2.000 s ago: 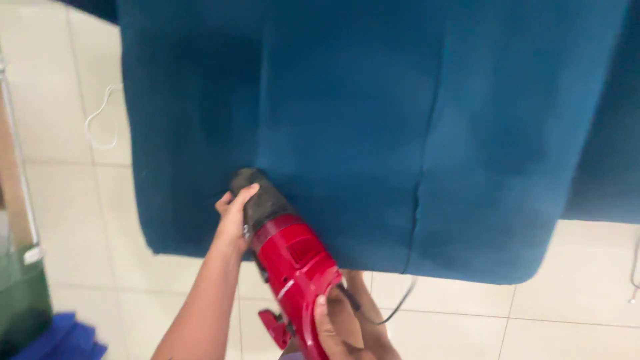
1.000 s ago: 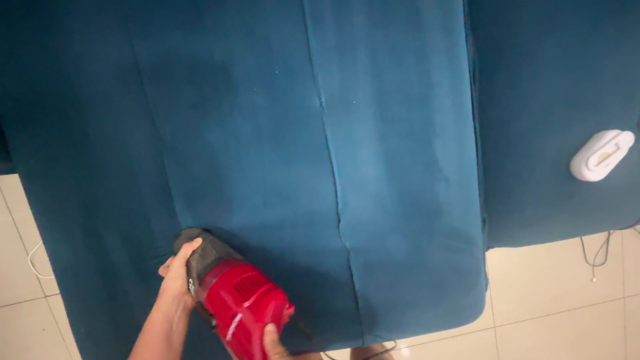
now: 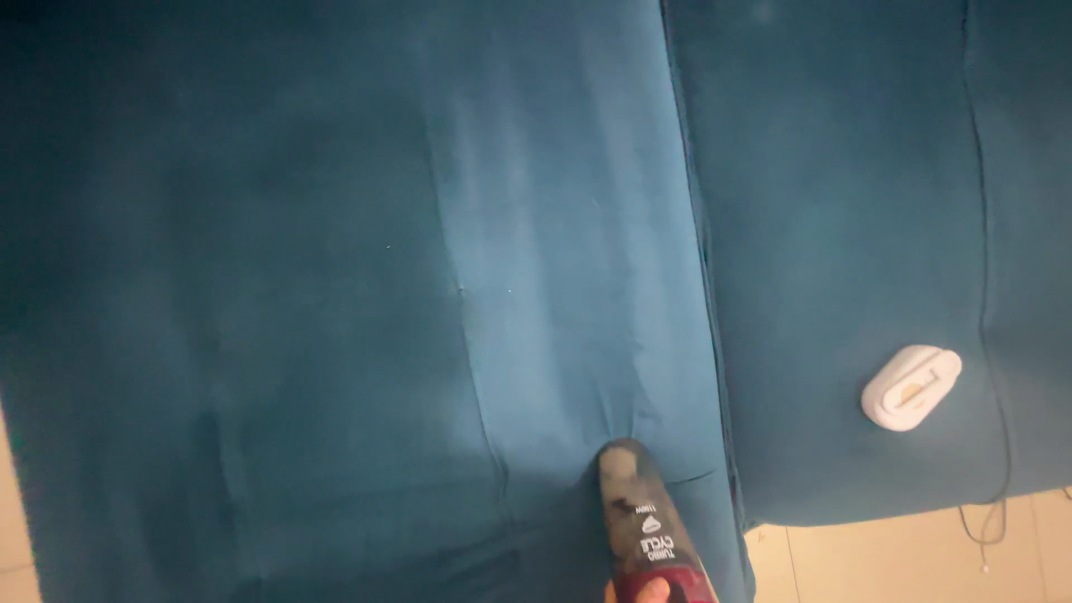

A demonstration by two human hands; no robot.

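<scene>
A red handheld vacuum cleaner (image 3: 670,582) with a dark translucent front part reaches up from the bottom edge. Its nozzle touches the blue fabric cushion (image 3: 335,352), and small creases spread from that spot. A thumb and a bit of a finger, seemingly of my left hand (image 3: 649,591), grip the red body just behind the dark part. The rest of this hand is cut off by the frame. My right hand is out of view. A few tiny pale specks dot the cushion.
Beyond a deep gap on the right lies another blue cushion (image 3: 837,209). On it rest a white oval device (image 3: 911,388) and a thin dark cable (image 3: 981,251), which hangs over the front edge. Light floor tiles (image 3: 854,561) show below and at the far left.
The vacuum's nozzle has moved right across the cushion, past the seam, to near the gap. The right hand, earlier on the vacuum's rear, has left the view. The view has shifted right.
</scene>
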